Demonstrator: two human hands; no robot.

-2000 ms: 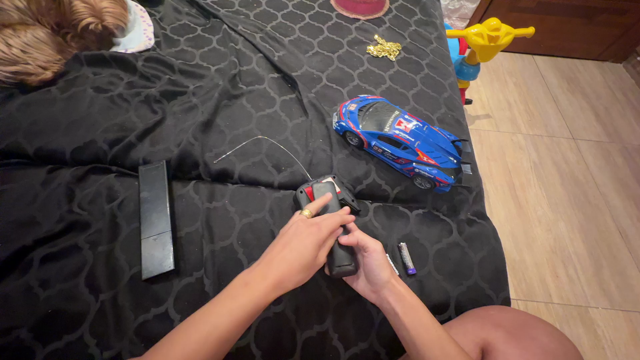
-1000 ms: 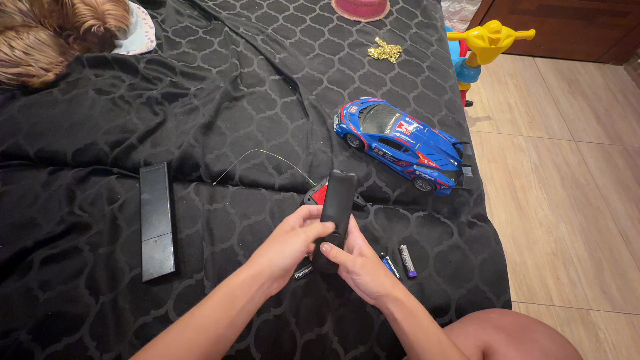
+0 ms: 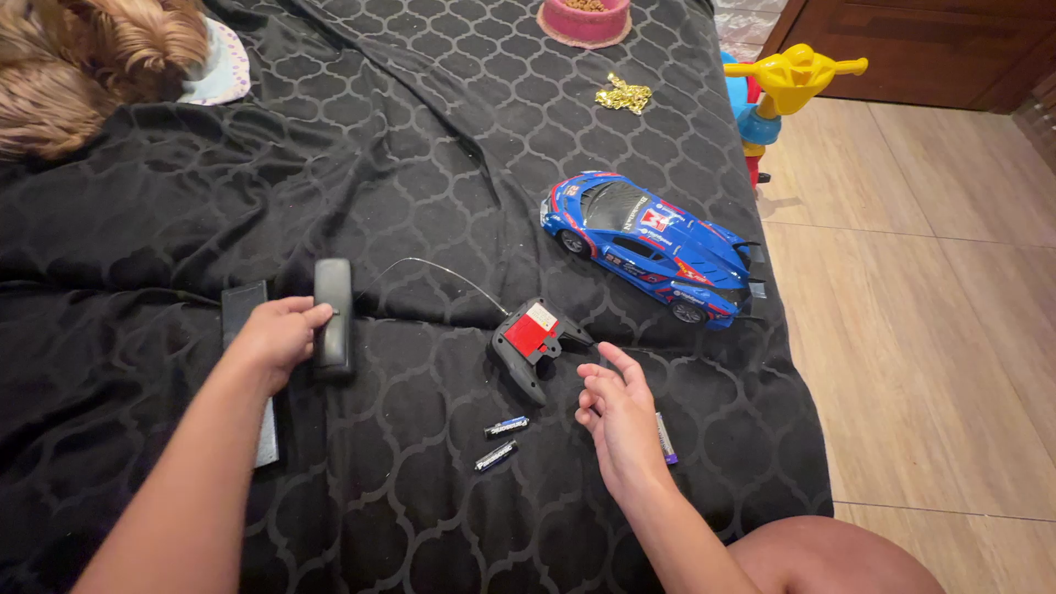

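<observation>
My left hand holds a black remote control by its left side, beside and partly over a longer black remote. My right hand has its fingers apart and holds nothing, just below the right grip of a toy-car controller. That controller lies with its red battery cover up, a thin wire aerial curving to the left. Two Panasonic batteries, one upper and one lower, lie below it. Another battery is partly hidden behind my right hand.
A blue toy race car sits on the black patterned cloth. Beyond are a gold chain and a pink bowl of kibble. A brown long-haired dog is at upper left. A yellow toy handlebar stands beyond the edge.
My hands have parted. The left one has carried the black remote left, from over the controller to beside the longer remote. My right hand has let go of it, and the controller is uncovered.
</observation>
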